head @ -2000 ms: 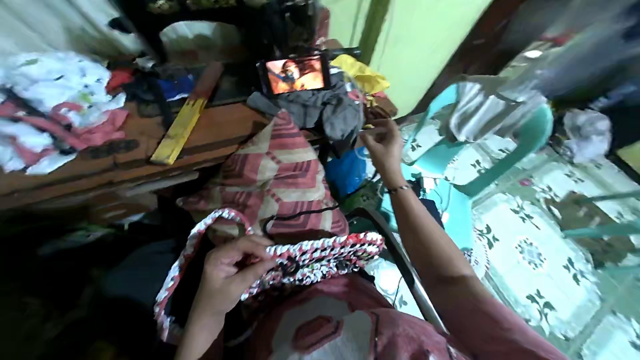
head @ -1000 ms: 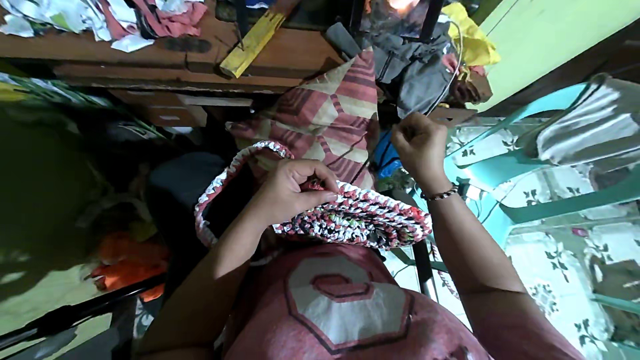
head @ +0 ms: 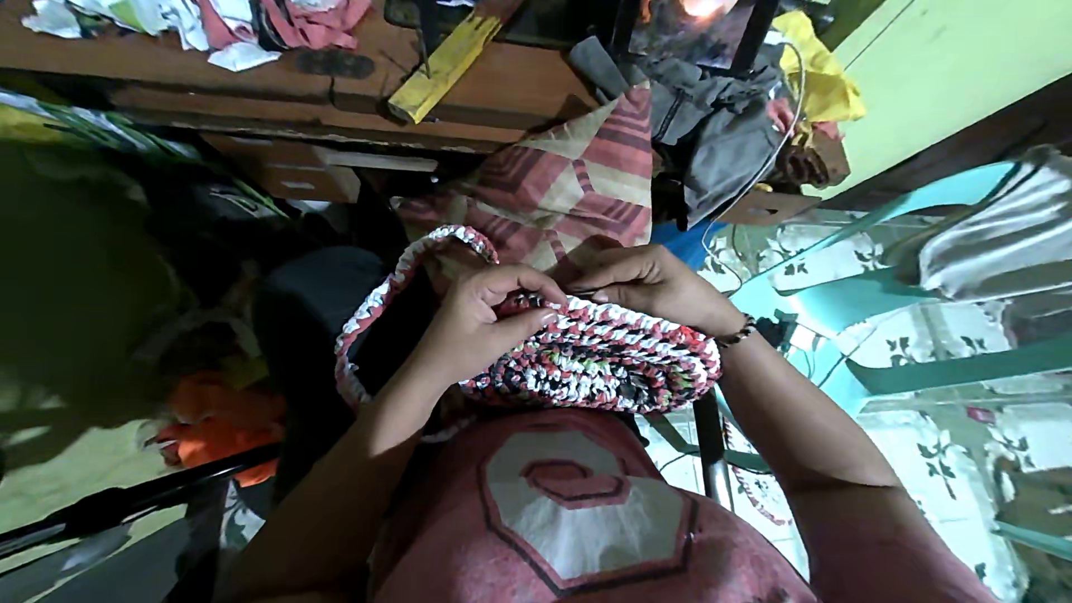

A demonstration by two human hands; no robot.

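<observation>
A thick braided fabric piece (head: 603,360) in red, white and black lies across my lap, coiled into an oval, with a long strip of it looping out to the left. My left hand (head: 502,314) pinches its upper edge between thumb and fingers. Close beside it, my right hand (head: 653,285) has its thumb and fingertips together at the same edge; something thin and dark seems to be between them, too small to name. A patterned red and beige cloth (head: 578,184) spreads just beyond both hands.
Ahead stands a wooden table (head: 536,84) with cloth scraps (head: 310,21), a worn yellow bar (head: 448,67), a lit screen (head: 691,29) and grey cloth (head: 724,126). A teal plastic chair (head: 854,310) bearing a grey cloth is at the right. Orange cloth (head: 222,419) lies low at the left.
My right hand, raised away from the braided piece in both earlier frames, has come down and left to its upper edge. My left hand stays on the piece. The view has tilted down.
</observation>
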